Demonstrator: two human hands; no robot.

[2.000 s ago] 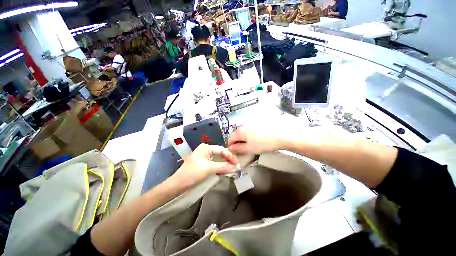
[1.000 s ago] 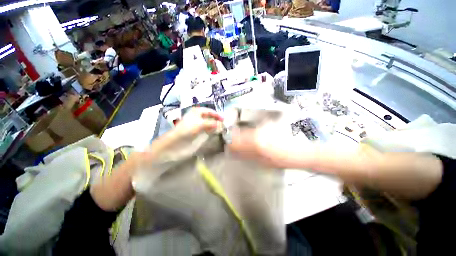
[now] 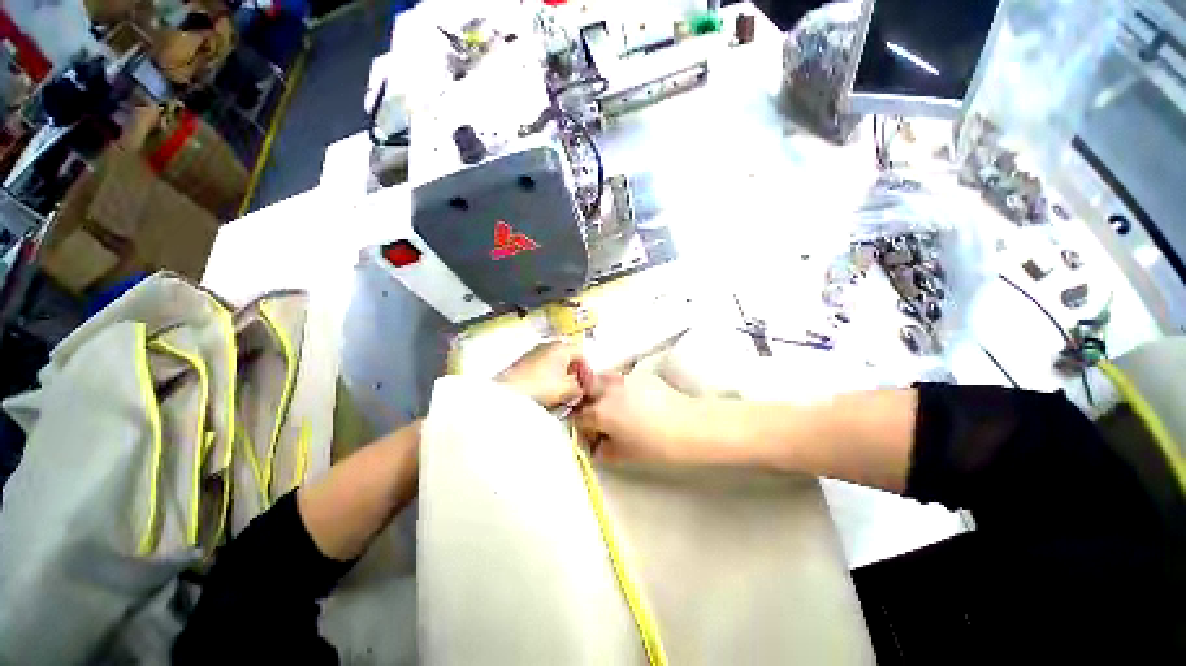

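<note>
A beige bag body point(image 3: 728, 546) hangs toward me with yellow edge binding point(image 3: 607, 536) running down it. My left hand point(image 3: 544, 375) and my right hand point(image 3: 631, 414) meet at its top edge, fingers closed on the fabric. Whether a small fitting is between the fingertips cannot be told. The pattern sewing machine point(image 3: 501, 234), with a dark grey cover and red mark, stands just beyond my hands. The yellow-brass work clamp point(image 3: 570, 320) shows under its head. The bag's inside is hidden.
Stacked beige bags point(image 3: 78, 429) lie at left. A thin dark tool point(image 3: 780, 338) lies right of the clamp. A plastic bag of dark hardware point(image 3: 910, 280), loose hardware point(image 3: 1008, 182) and the control panel point(image 3: 926, 50) are at right. A red switch point(image 3: 401, 254) is left of the head.
The bag has turned from open mouth up to its outer side and binding facing me. Both hands stay at its top edge. The view has tilted down and closer to the machine.
</note>
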